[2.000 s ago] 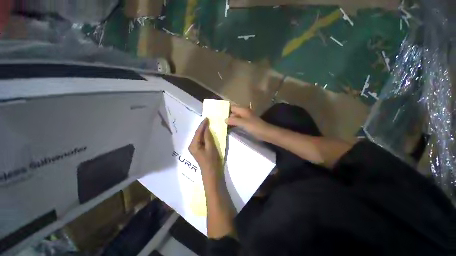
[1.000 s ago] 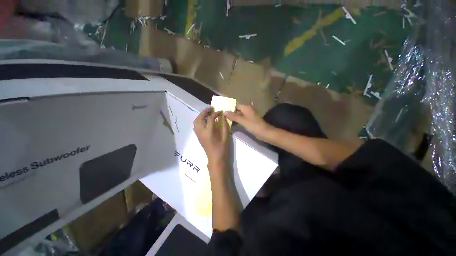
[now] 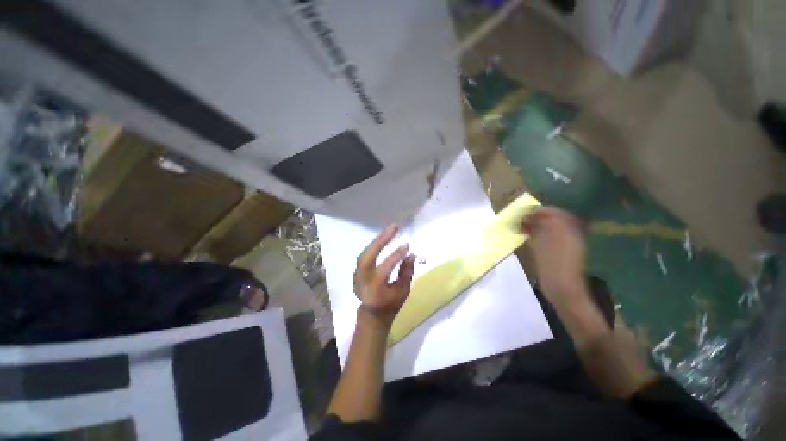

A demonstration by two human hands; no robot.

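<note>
A pale yellow label sheet (image 3: 457,267) lies slantwise over the white end panel (image 3: 483,323) of a soundbar carton (image 3: 258,52). My right hand (image 3: 556,250), blurred, holds the sheet's upper right end between its fingers. My left hand (image 3: 382,274) is over the panel beside the sheet's lower left part, its fingers apart and bent. Whether a tiny sticker is at its fingertips cannot be told.
Another white carton with dark pictures (image 3: 289,379) is at the lower left. Brown cartons (image 3: 155,198) stand at the left. A person's dark-clothed leg (image 3: 112,297) shows there. Green floor (image 3: 560,172) with scraps and flattened cardboard (image 3: 681,129) is at the right. Clear wrap (image 3: 720,370) lies lower right.
The view has turned and shifted. The yellow sheet, earlier bent up between both hands, is now stretched out across the panel. My left hand has come away from it.
</note>
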